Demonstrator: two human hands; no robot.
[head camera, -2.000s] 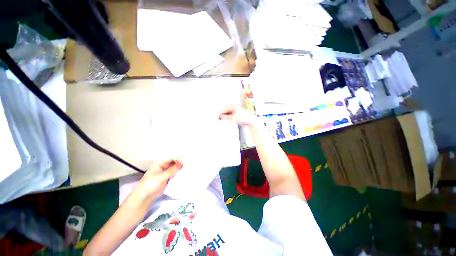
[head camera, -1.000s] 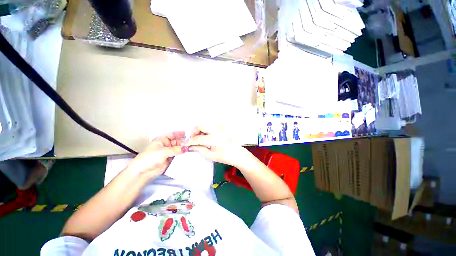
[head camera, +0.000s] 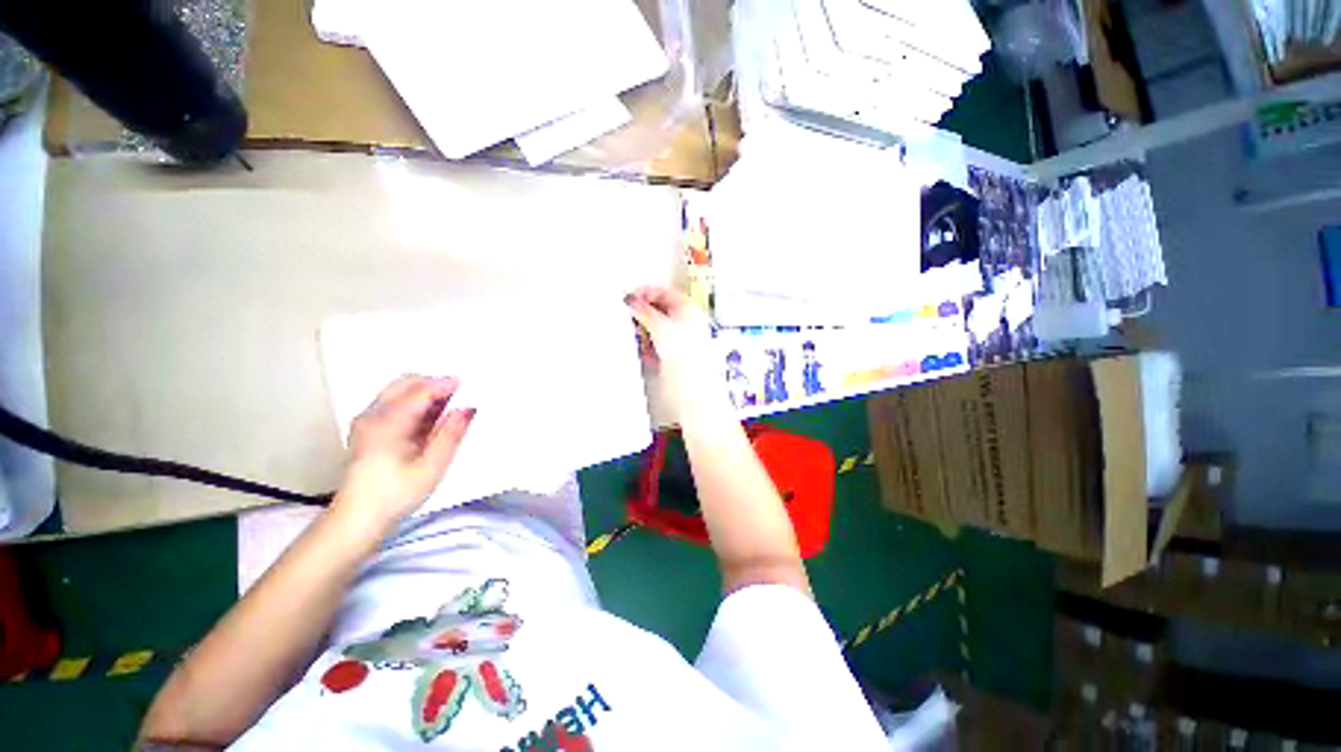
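Note:
A blank white board (head camera: 508, 375) lies on the beige bench surface (head camera: 191, 294), right in front of me, with its near edge at the bench's front. My right hand (head camera: 662, 312) is at the board's far right corner, fingertips pinched together at its edge. My left hand (head camera: 409, 441) is over the board's near left part, thumb and fingers curled close together. Whether either hand holds a small piece is too small and overexposed to tell.
White boards (head camera: 816, 221) lie on a printed colour sheet (head camera: 838, 367) at right, beside a black ring-like object (head camera: 949, 228). Loose white sheets (head camera: 500, 66) lie on cardboard behind. A black tube (head camera: 140, 81) and cord (head camera: 162, 467) are at left. A red stool (head camera: 787, 492) stands below.
My hands were together near my chest a second ago. Now they are apart, the right one forward and right at the board's corner, the left one over the board. The view has shifted.

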